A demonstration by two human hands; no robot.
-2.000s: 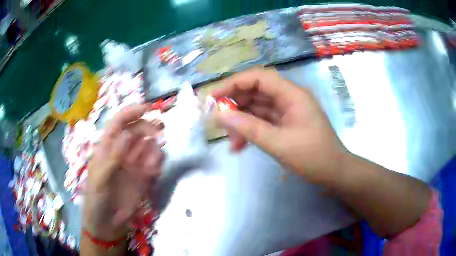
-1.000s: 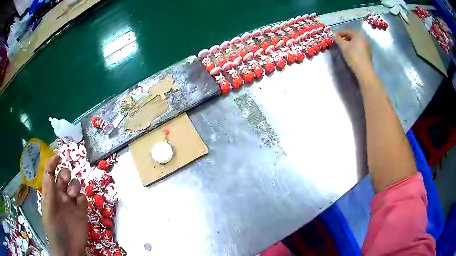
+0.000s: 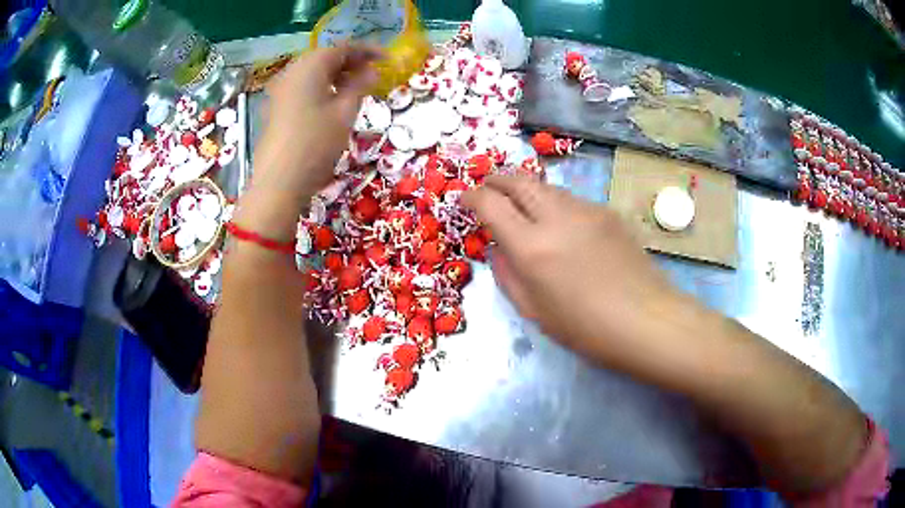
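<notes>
My left hand (image 3: 316, 117) is raised at the back left of the heap, in front of the yellow tape roll (image 3: 405, 62). Its fingers are bent and blurred; whether they hold anything cannot be told. My right hand (image 3: 561, 243) reaches in from the right, its fingertips at the right side of the heap of red-headed figurines (image 3: 402, 283). Whether it grips a figurine is not clear. White base discs (image 3: 427, 121) with red marks lie heaped behind the figurines. A round white patch (image 3: 674, 208) sits on the cardboard pad (image 3: 635, 235), a small red tip beside it.
A dark work board (image 3: 571, 117) holds torn tan paper and a stray figurine (image 3: 585, 75). A white bottle (image 3: 499, 36) stands beside it. Figurine rows (image 3: 848, 179) are far right. At left are a tan hoop (image 3: 156, 238) with discs, a black phone (image 3: 164, 322) and a blue bin (image 3: 62, 189).
The view has swung left. My right hand has come from the far end of the finished rows to the figurine heap. My left hand has moved up to the tape roll's front.
</notes>
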